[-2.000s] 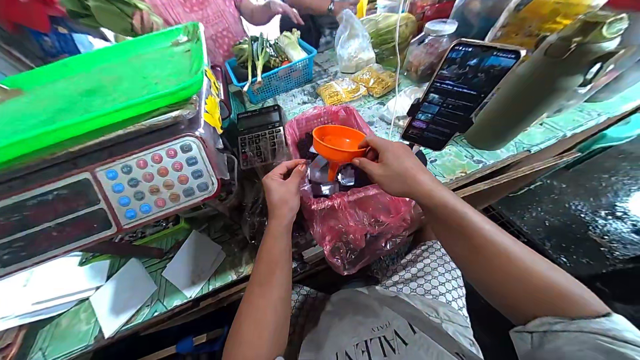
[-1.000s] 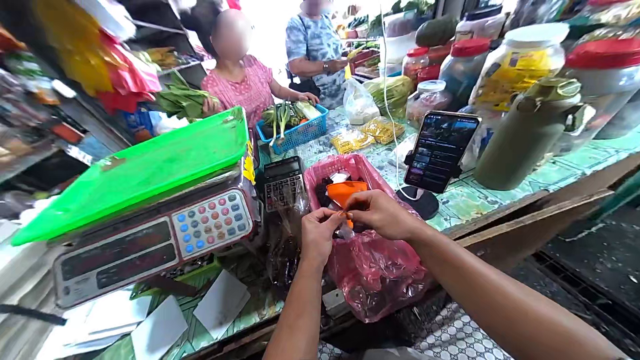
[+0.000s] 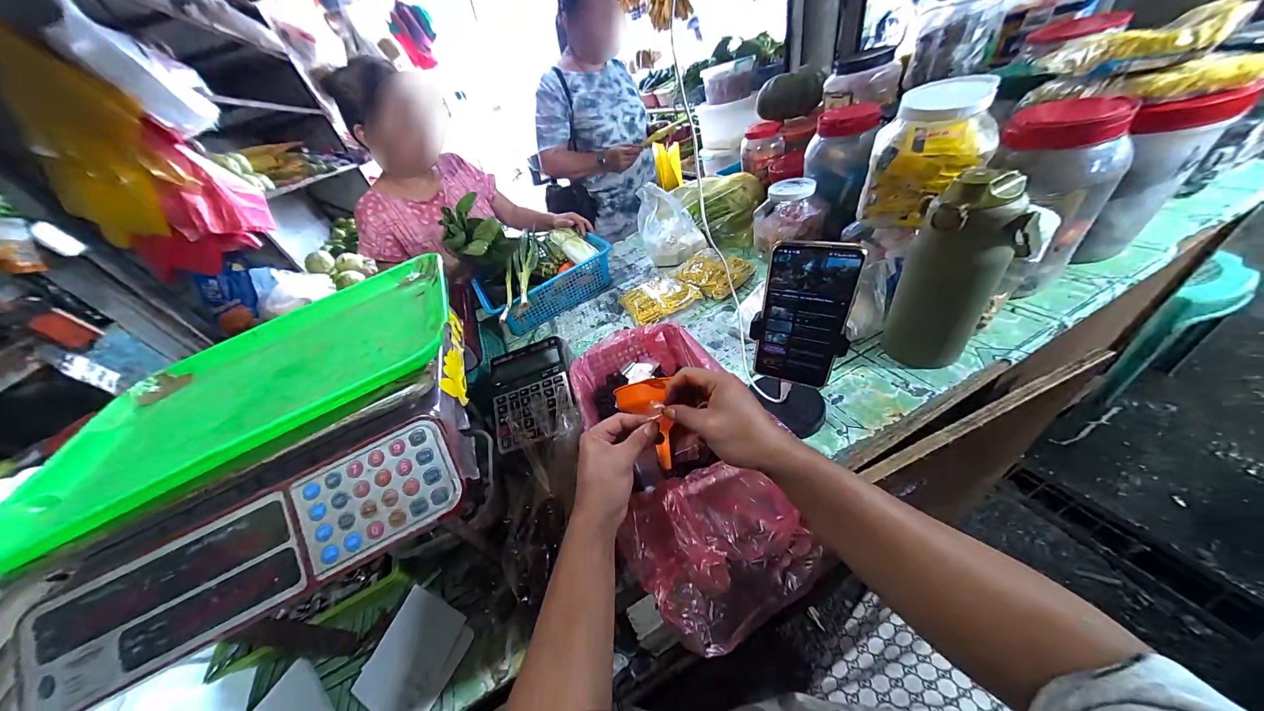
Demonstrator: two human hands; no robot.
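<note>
Both hands meet over a basket lined with a pink plastic bag (image 3: 726, 553). The fingertips of my left hand (image 3: 617, 459) and my right hand (image 3: 721, 420) pinch a small clear plastic piece, likely a bag's edge. An orange plastic funnel (image 3: 642, 395) lies just behind the fingers, among dark contents of the basket; its spout points down. Whether a hand touches the funnel is unclear. A calculator (image 3: 531, 395) is left of the basket. A phone on a stand (image 3: 810, 311) is to the right.
At the left is a digital scale (image 3: 375, 494) with a green tray (image 3: 247, 395). Beyond are a blue vegetable basket (image 3: 563, 286) and yellow packets (image 3: 660, 298). An olive bottle (image 3: 953, 272) and lidded jars (image 3: 1066, 178) line the right. Two people stand across the counter.
Two seconds ago my right hand held the funnel up over the basket; now it sits lower, behind my fingers, and my hands have come together. The view has tilted up.
</note>
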